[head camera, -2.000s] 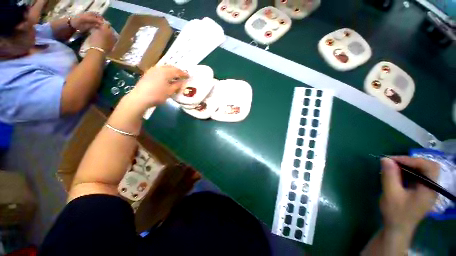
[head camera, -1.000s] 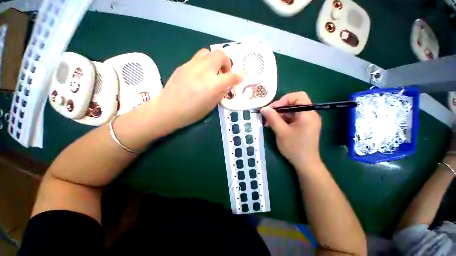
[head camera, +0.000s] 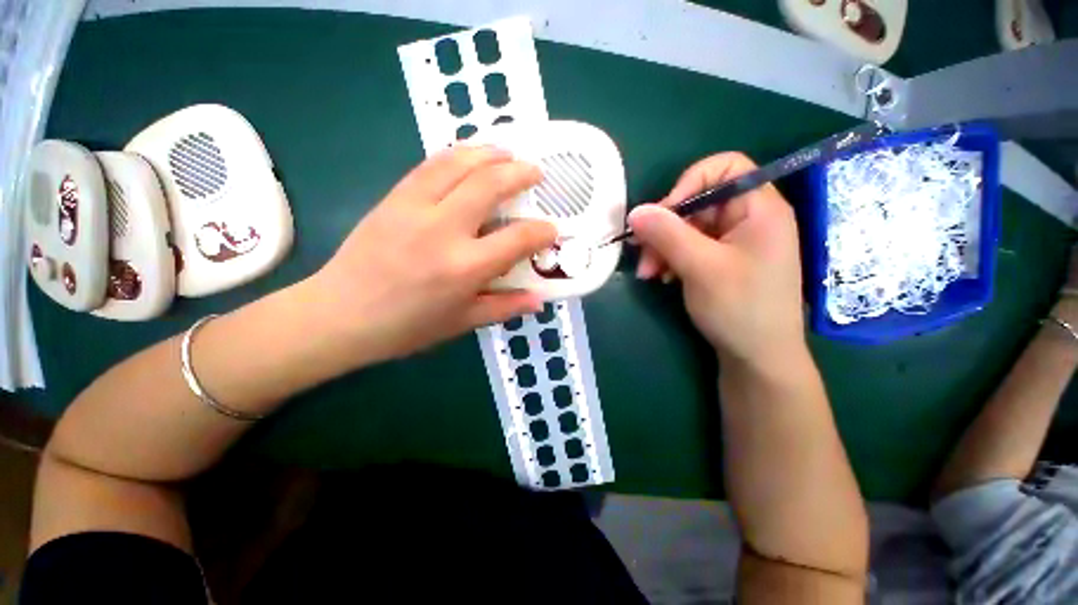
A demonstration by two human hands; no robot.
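A cream rounded-square housing [head camera: 591,154] with a slotted grille and brown print lies over the white perforated strip [head camera: 550,396], which shows above and below it. My left hand [head camera: 455,248] rests over the housing's left half, fingers spread on its face, hiding part of it. My right hand [head camera: 721,242] holds a slim black pen-like tool [head camera: 768,171], likely tweezers, between thumb and fingers. Its fine tip is at the lower right of the housing's face, near the brown print. Whether the tip holds a small clear part, I cannot tell.
A blue bin [head camera: 908,325] heaped with clear-white pieces stands at right. Overlapping cream housings [head camera: 219,195] lie at left, beside white strips [head camera: 21,296] at the far left. A pale rail [head camera: 662,41] crosses behind; clear rings lie on it. Another person's arm [head camera: 1017,414] is at lower right.
The housing has come lower on the strip, whose upper end now shows and which is tilted the other way. The tool's tip has moved from the housing's lower edge onto its face.
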